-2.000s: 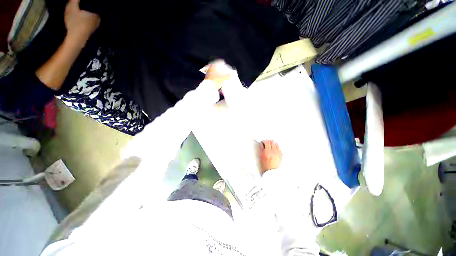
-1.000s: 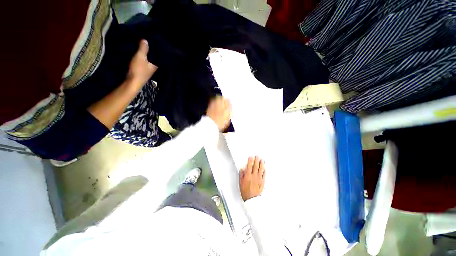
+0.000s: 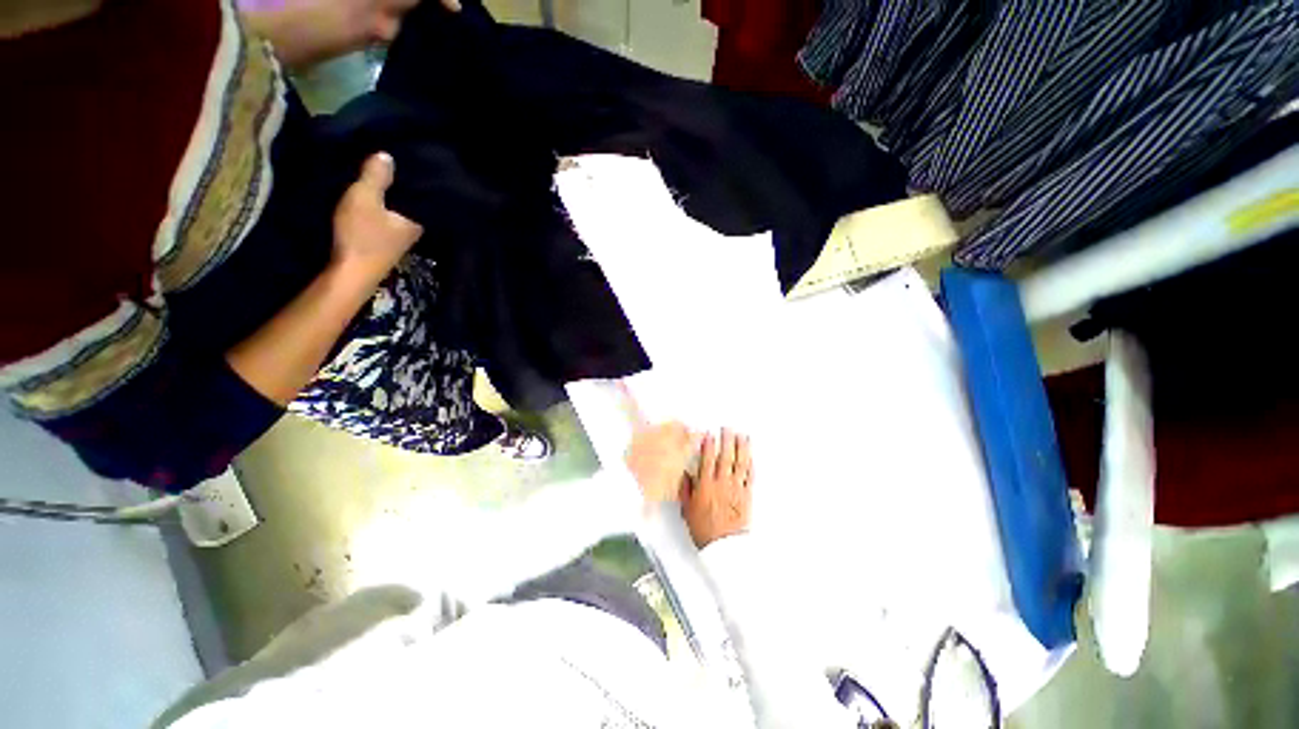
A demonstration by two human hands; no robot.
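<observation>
A white cut panel [image 3: 623, 214] with a frayed edge lies partly over a black garment [image 3: 499, 171]. Its lower part merges with the overexposed white table surface [image 3: 883, 470], so its outline there cannot be told. My left hand [image 3: 660, 463] rests near the table's left edge, on white cloth or the surface; its fingers are blurred. My right hand [image 3: 717, 491] lies flat beside it, palm down, fingers slightly apart, touching or almost touching my left hand.
Another person's hand [image 3: 373, 221] is at the black garment on the left. A blue bar-like object [image 3: 1011, 456] stands along the table's right side. Striped garments [image 3: 1054, 128] hang at upper right. Dark loops [image 3: 962, 684], perhaps scissor handles, lie at the bottom.
My left hand has moved from the black garment down beside my right hand. The black garment has shifted, exposing the white panel's end. The other person has come further in from the left.
</observation>
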